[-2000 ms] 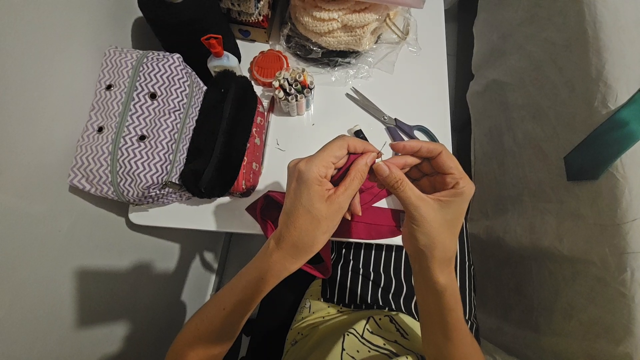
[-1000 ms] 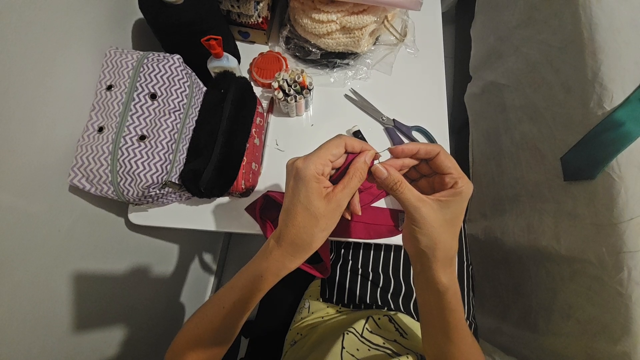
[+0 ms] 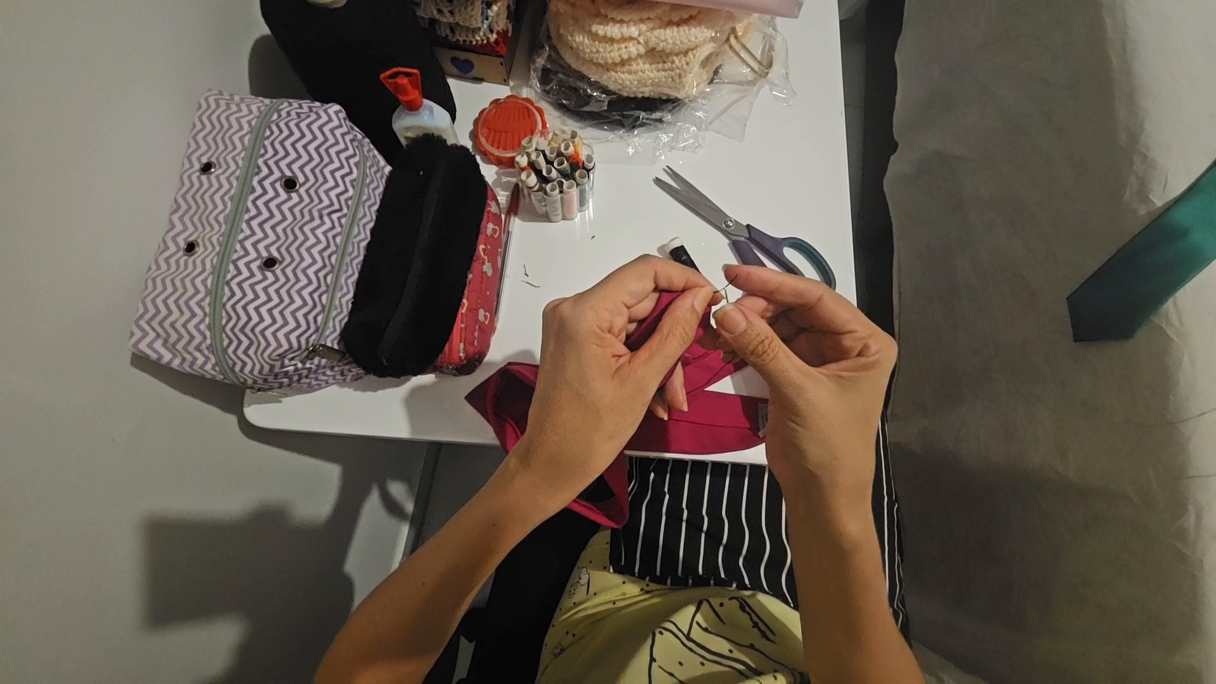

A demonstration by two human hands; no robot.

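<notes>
My left hand (image 3: 608, 366) pinches the magenta fabric (image 3: 689, 423) between thumb and forefinger, with part of the cloth under its palm. Close to its fingertips, my right hand (image 3: 812, 356) has its thumb and forefinger a little apart around a thin dark thread or needle (image 3: 728, 285); which of the two cannot be told. The fabric lies over the near edge of the white table and hangs down at the left. Just beyond the hands is a dark thread spool (image 3: 680, 253) with a white end. Scissors (image 3: 727, 223) with purple and teal handles lie with their blades slightly apart.
A clear container of thread spools (image 3: 556, 180) stands beside a red round lid (image 3: 510, 130) and a glue bottle (image 3: 421, 112). Left are a zigzag-patterned bag (image 3: 252, 242), a black fuzzy pouch (image 3: 415, 256) and a red pouch (image 3: 482, 294). Cream knitting (image 3: 636, 47) lies in plastic at the back.
My right forefinger and thumb have shifted slightly near the left fingertips. The left hand keeps its grip on the magenta fabric.
</notes>
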